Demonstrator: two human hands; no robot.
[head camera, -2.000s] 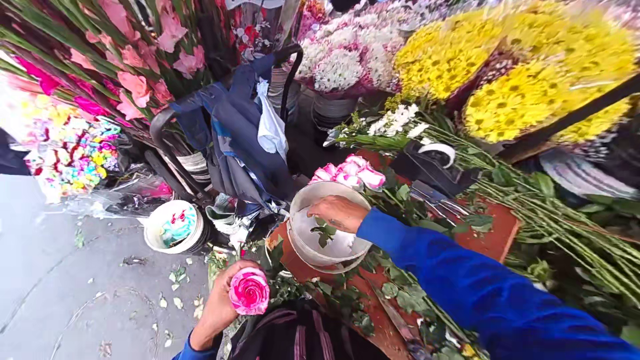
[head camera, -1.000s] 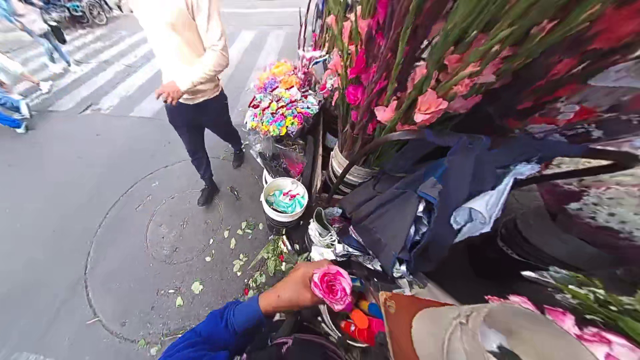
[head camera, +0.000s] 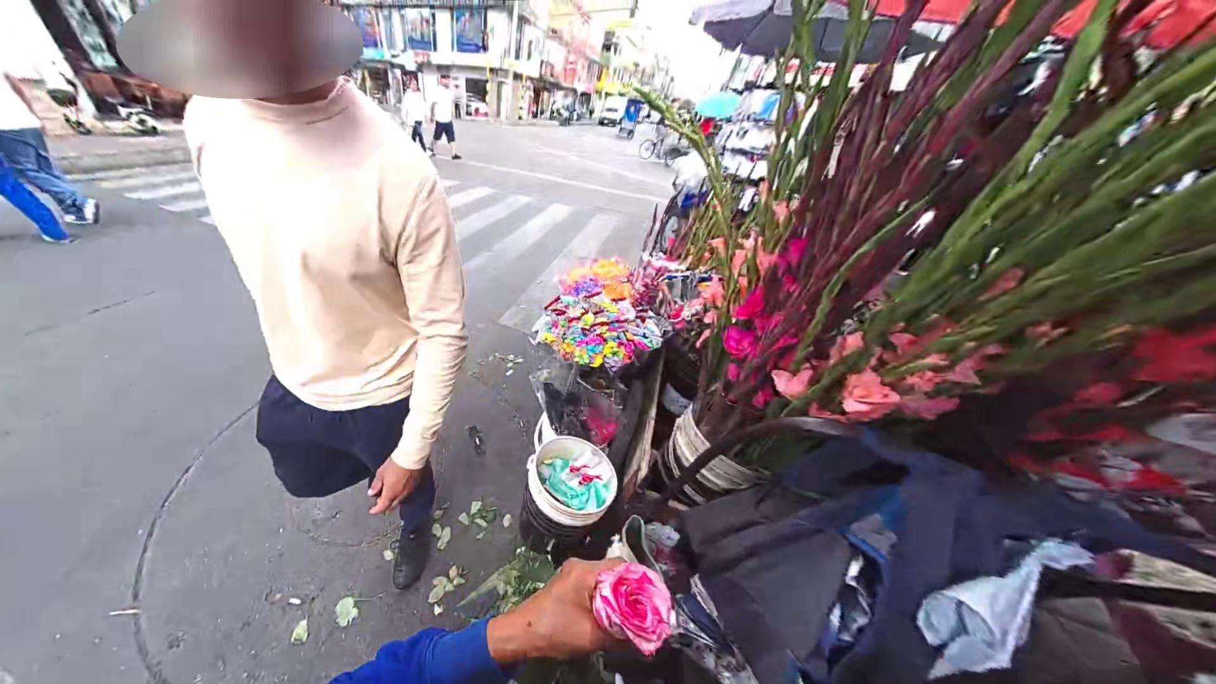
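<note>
My left hand (head camera: 562, 613), in a blue sleeve, is closed around a pink rose (head camera: 633, 608) just beneath its bloom, at the bottom centre. The rose's head faces up toward me; its stem is hidden. Just beyond the hand stands a white bucket (head camera: 573, 513) with turquoise plastic inside. Dark blue cloth or bags (head camera: 817, 560), with a pale blue cloth (head camera: 993, 603) on them, lie to the right of the rose. My right hand is outside the frame.
A person in a cream long-sleeved top (head camera: 328, 237) stands close by at the left. Colourful small flowers (head camera: 603, 318) are beyond the bucket. Tall gladioli (head camera: 864, 389) in a striped bucket (head camera: 708, 456) fill the right. Leaves (head camera: 347, 611) litter the pavement.
The view has swung far left and up toward the street. My right hand, over a white bucket two seconds ago, has left the view. My left hand has kept hold of the pink rose.
</note>
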